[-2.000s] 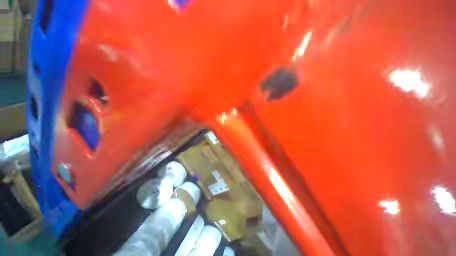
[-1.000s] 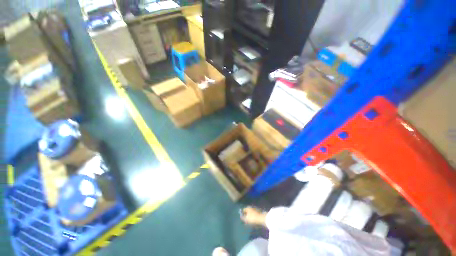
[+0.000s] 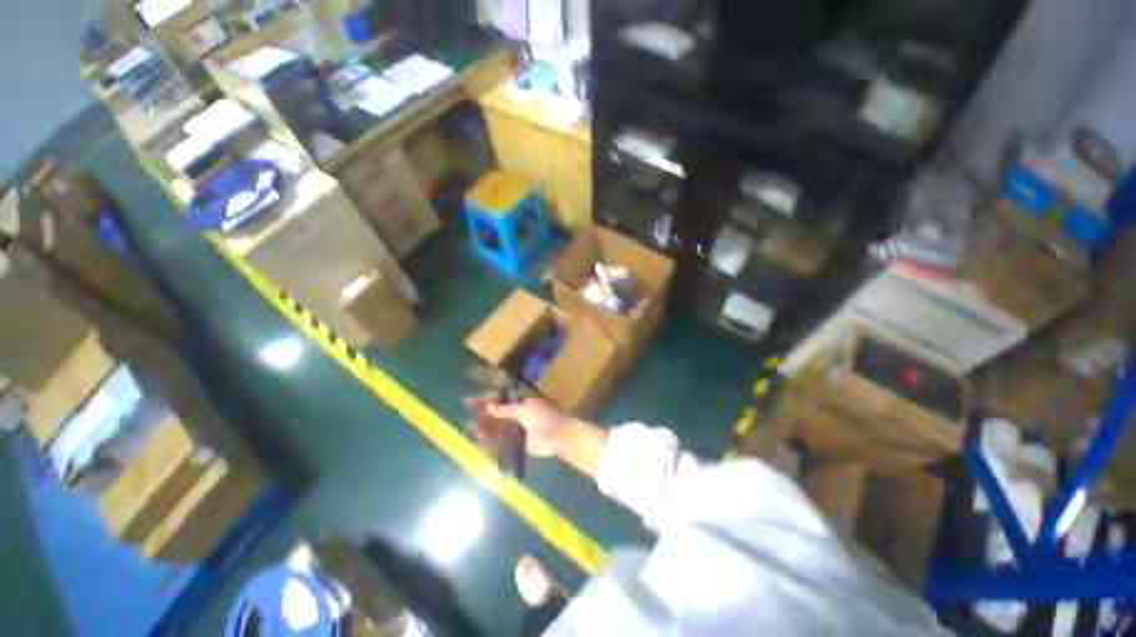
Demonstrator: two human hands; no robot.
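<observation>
My right hand (image 3: 533, 426), in a pale sleeve, reaches from the lower right to the middle of the view. It is closed around a thick dark object (image 3: 512, 446), which is blurred; it may be a marker pen. The hand appears above the green floor, beside an open cardboard carton (image 3: 579, 368) with its flap raised. I cannot tell whether hand and carton touch. My left hand is not seen clearly; a small skin-toned shape low in the middle is too blurred to name, perhaps a foot.
A second open carton (image 3: 638, 289) and a blue stool with a yellow top (image 3: 505, 224) stand behind. A desk with papers (image 3: 392, 90) is at upper left, a dark cabinet (image 3: 642, 187) at upper right. Stacked cartons (image 3: 168, 485) are left; a blue rack (image 3: 1034, 579) is lower right.
The view has swung away from the close orange-red beam to the floor and desk area. My right hand has come further into view, with the dark object now visible in it.
</observation>
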